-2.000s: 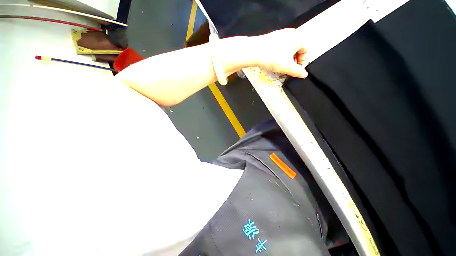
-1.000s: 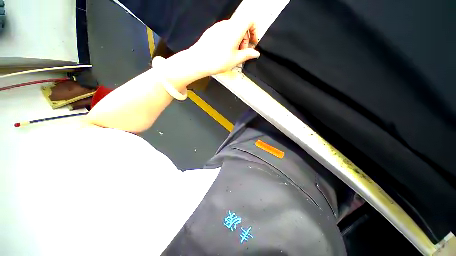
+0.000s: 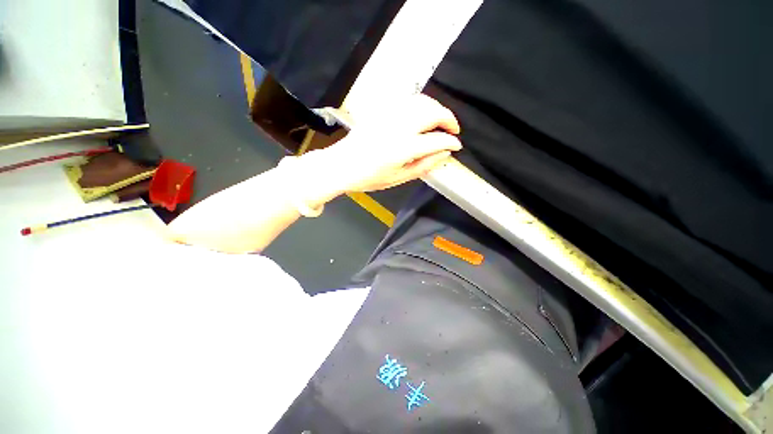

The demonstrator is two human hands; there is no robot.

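A wide black cloth or panel [image 3: 610, 144] lies on the table, with soft folds along its near side. My left hand [image 3: 398, 148] is at the left end of the table's front edge. Its fingers are bent together and the fingertips meet the left border of the black piece. Whether they pinch it or only rest there cannot be told. The glue-stained, yellowed front edge [image 3: 585, 271] runs down to the lower right. My right hand is not in view.
More dark cloth [image 3: 280, 34] lies at the upper left, past a pale strip of table [image 3: 415, 42]. A brown box [image 3: 284, 110] is below it. A red container [image 3: 172, 184] and a thin red-tipped rod [image 3: 85, 219] are at the left. My grey apron [image 3: 449, 347] is against the table side.
The view has turned and shifted. My left hand has gone from curled to flatter, with the fingers closer together, and sits lower along the table edge. More of the red container and brown box shows.
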